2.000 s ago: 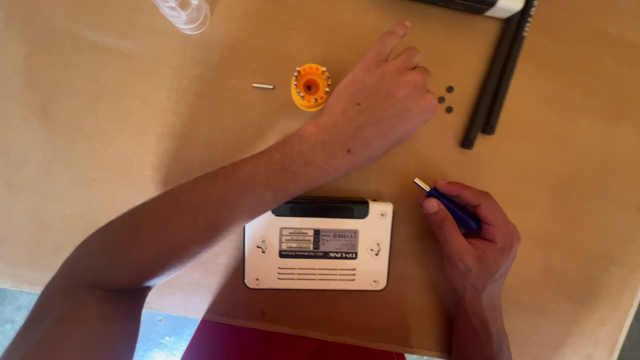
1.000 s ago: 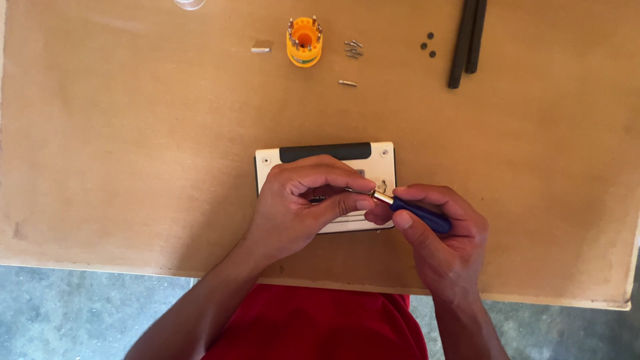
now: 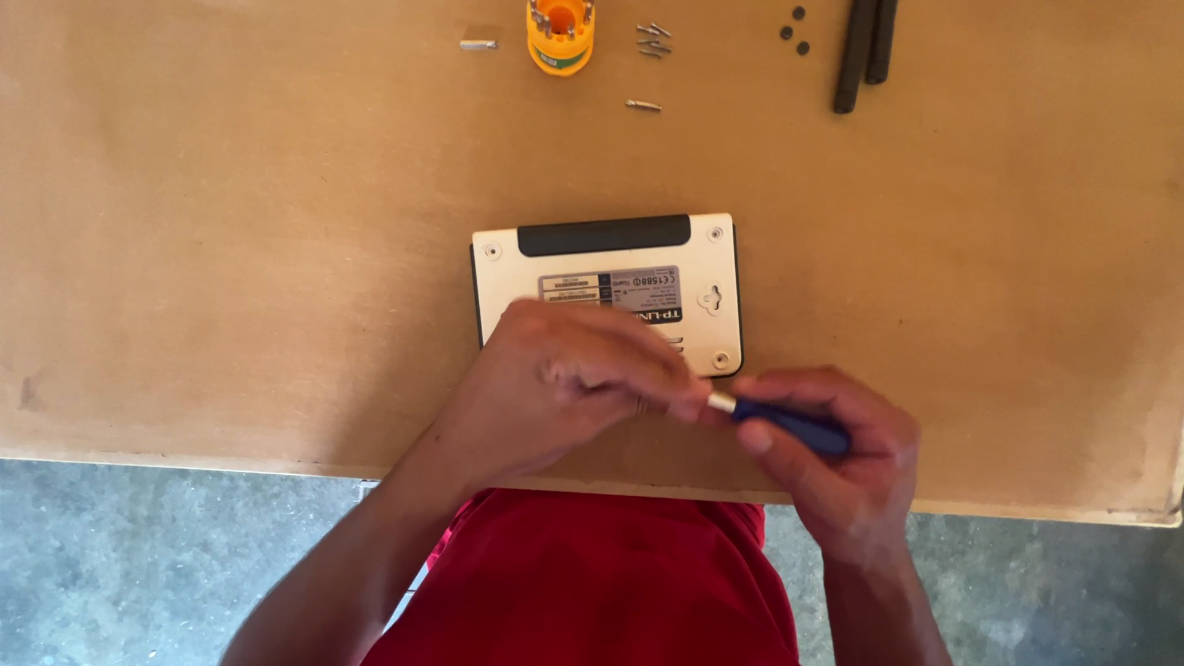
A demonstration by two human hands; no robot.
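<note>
My right hand (image 3: 837, 453) is closed around the blue handle of a screwdriver (image 3: 795, 427), whose metal shaft points left. The fingertips of my left hand (image 3: 592, 379) pinch the tip of that shaft; whether a bit is between them is hidden. Beneath and behind my left hand lies a white and black TP-Link router (image 3: 606, 245), its labelled underside up, with recessed round holes at the corners. My left hand covers its lower left part.
Toward the far edge stand a yellow bit holder (image 3: 561, 42), a small metal piece (image 3: 479, 44), several loose bits (image 3: 654, 42) and a single bit (image 3: 644, 105). Small black discs (image 3: 803, 48) and two black rods (image 3: 856, 60) lie at the far right. The table's near edge (image 3: 592, 483) runs below my hands.
My left hand has come back from the far side of the table to the screwdriver tip. Both hands are now lower over the router's near edge. The view has shifted.
</note>
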